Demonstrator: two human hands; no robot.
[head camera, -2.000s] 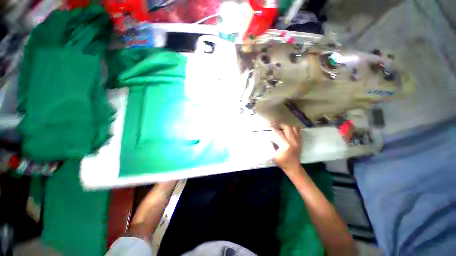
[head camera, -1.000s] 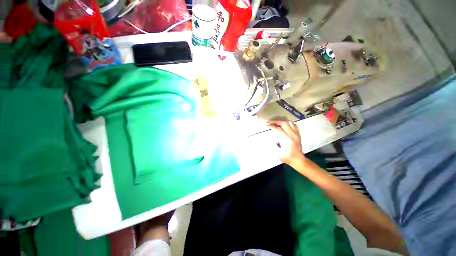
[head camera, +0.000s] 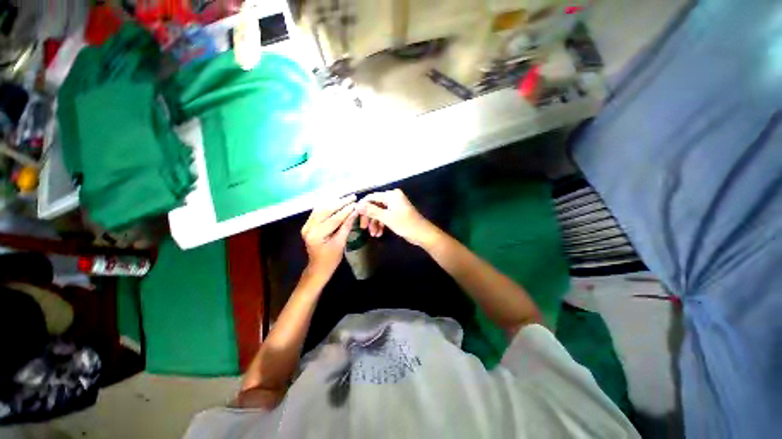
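Observation:
My left hand (head camera: 324, 233) and my right hand (head camera: 396, 216) meet fingertip to fingertip just in front of the table's front edge. A tiny item may be between the fingers; it is too small and blurred to tell. A green garment panel (head camera: 249, 190) lies flat on the white table (head camera: 446, 137) to the left, with a smaller green piece (head camera: 257, 141) on it, washed pale by the lamp glare. The beige sewing machine (head camera: 377, 30) stands beyond the table's right part, cut off by the top edge. A slim dark tool (head camera: 450, 84) lies below its arm.
A thick green stack (head camera: 124, 141) is at the left. Green cloth (head camera: 190, 309) lies by the seat, and more green cloth (head camera: 519, 249) hangs at the right. Blue cloth (head camera: 660, 171) hangs at far right. A red-and-white can (head camera: 113, 266) is at left. A phone (head camera: 261, 31) is behind.
My right hand has moved from the table below the machine to the front edge. My left hand has come out from below the table to meet it. The view has tilted downward.

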